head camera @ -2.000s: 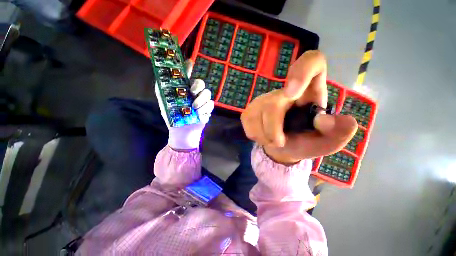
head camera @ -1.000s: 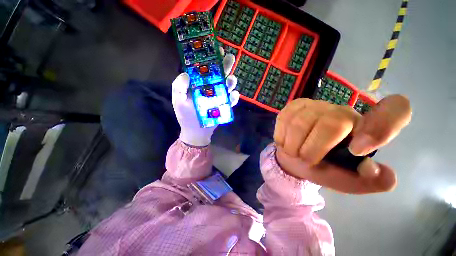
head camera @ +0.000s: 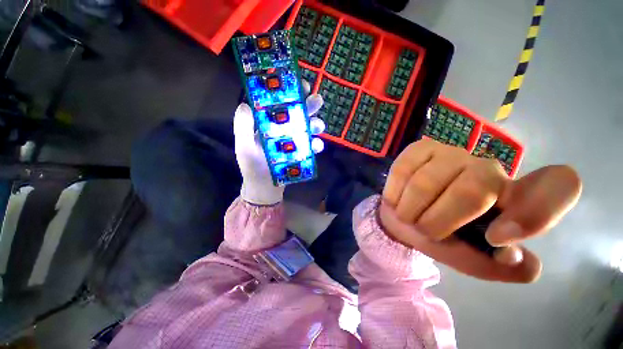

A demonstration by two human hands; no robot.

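My left hand (head camera: 256,153), in a white glove, holds a green PCBA strip (head camera: 275,109) from below and at its edges. The strip has several joined boards, each with an orange-copper square part. Blue-white light falls on its middle and lower boards; the top board is darker. My bare right hand (head camera: 471,204) is closed around a dark UV torch (head camera: 480,230), right of the strip. Most of the torch is hidden by my fingers.
A red compartment tray (head camera: 378,95) of green boards sits in a black tote (head camera: 437,58) behind my hands. Another red tray (head camera: 516,150) of boards lies right. Empty red trays (head camera: 212,24) are at top left. Yellow-black tape (head camera: 524,61) marks the grey floor. A badge holder (head camera: 288,258) hangs at my waist.
The strip has moved right and turned its face more toward the camera. The blue-white light now covers its middle boards too. My right hand has moved right and down.
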